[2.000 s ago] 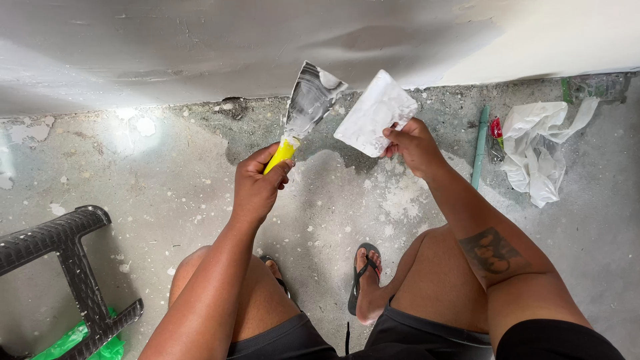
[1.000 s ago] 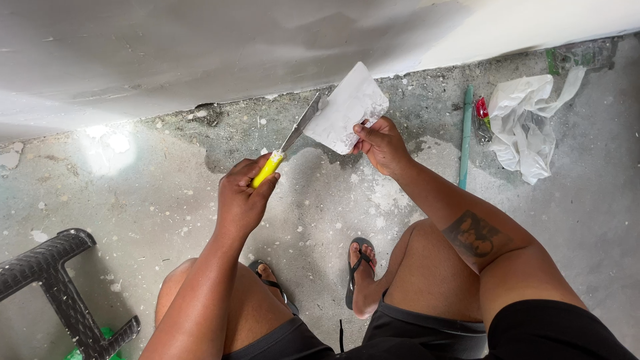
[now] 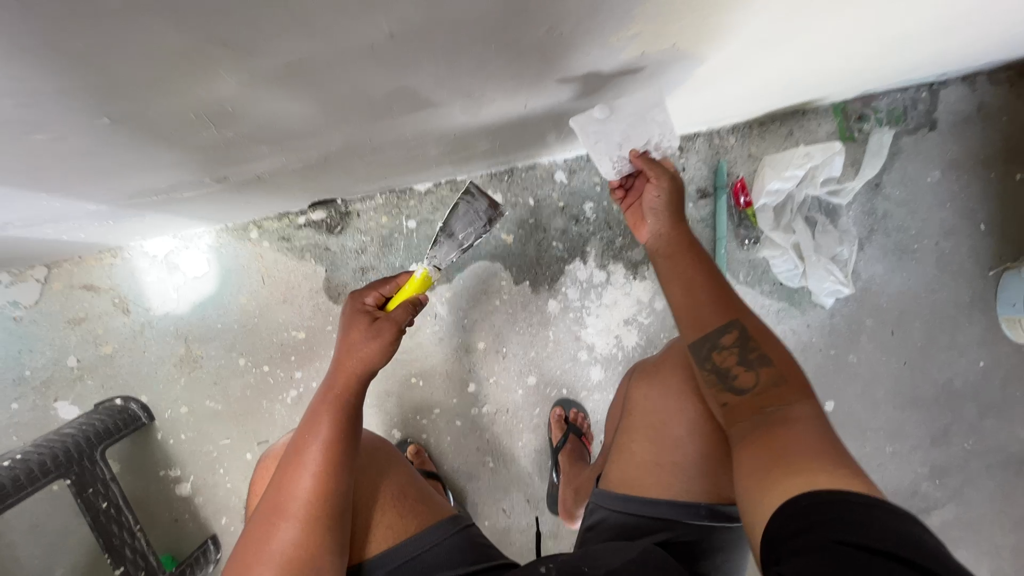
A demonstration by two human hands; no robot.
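My left hand (image 3: 382, 324) grips the yellow handle of a putty knife (image 3: 466, 226), whose metal blade points up and right over the floor, smeared with pale residue. Farther up and to the right, my right hand (image 3: 652, 196) pinches the lower edge of a flat white plastic spreader (image 3: 626, 134), which has whitish material on it. The spreader lies over the lower part of the grey-white wall (image 3: 360, 96); whether it touches the wall is hard to tell.
On the speckled concrete floor (image 3: 512, 352) at right lie a green stick (image 3: 721, 216), a red-tipped item (image 3: 743, 200) and a crumpled white plastic bag (image 3: 804, 216). A white container (image 3: 1012, 304) is cut off at the right edge. A black plastic stool (image 3: 96, 472) stands lower left.
My right hand has moved the spreader away from the putty knife, up and right to the wall. The two tools were close together a second ago. My left hand has turned the knife's blade face into view.
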